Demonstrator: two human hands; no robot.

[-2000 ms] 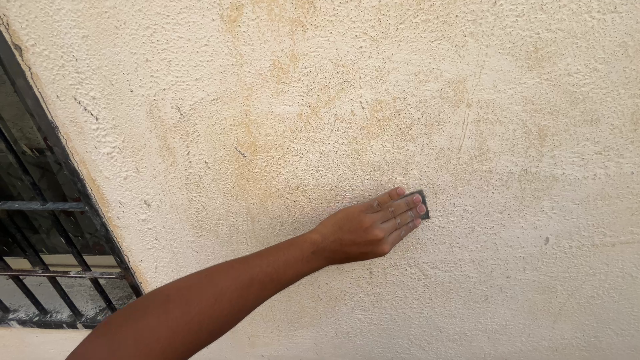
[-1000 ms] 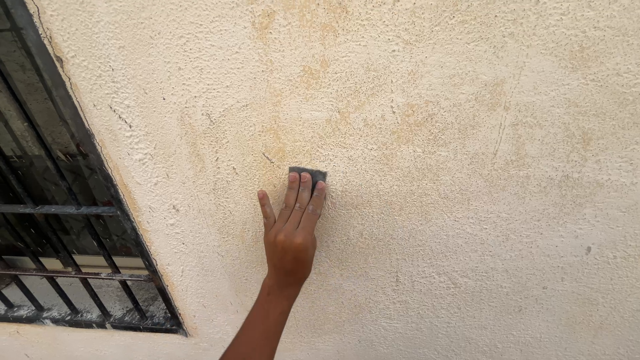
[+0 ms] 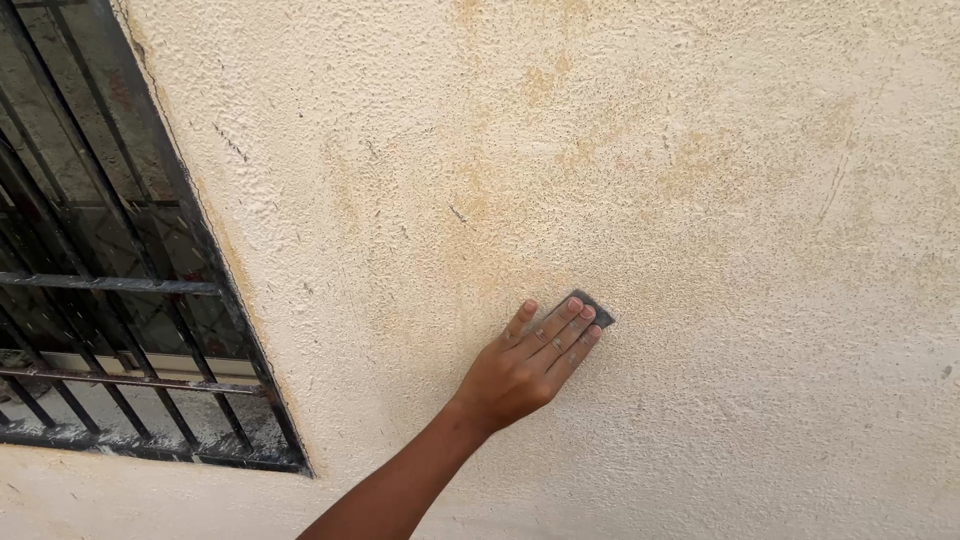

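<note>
My left hand (image 3: 536, 364) lies palm-down against a cream textured plaster wall (image 3: 675, 442), with its back toward me. Under three of its fingertips is a small dark grey piece, which looks like sandpaper (image 3: 598, 310), pressed flat to the wall. One finger is spread apart on the left and lies off the visible part of the piece. The thumb is hidden, and pale dust marks the fingers. Around and above the hand, the wall shows yellowish-brown worn patches. My right hand is out of view.
At the left, a window opening holds a black metal grille (image 3: 109, 285) with slanting bars and crossbars; whitish residue lies on its bottom rail. A crack (image 3: 169, 124) runs down the wall beside the frame. A short dark scratch (image 3: 459, 215) marks the plaster above my hand.
My left hand moved left and up across the wall with the grey piece, then back right and down. The view has shifted left, showing more of the grille.
</note>
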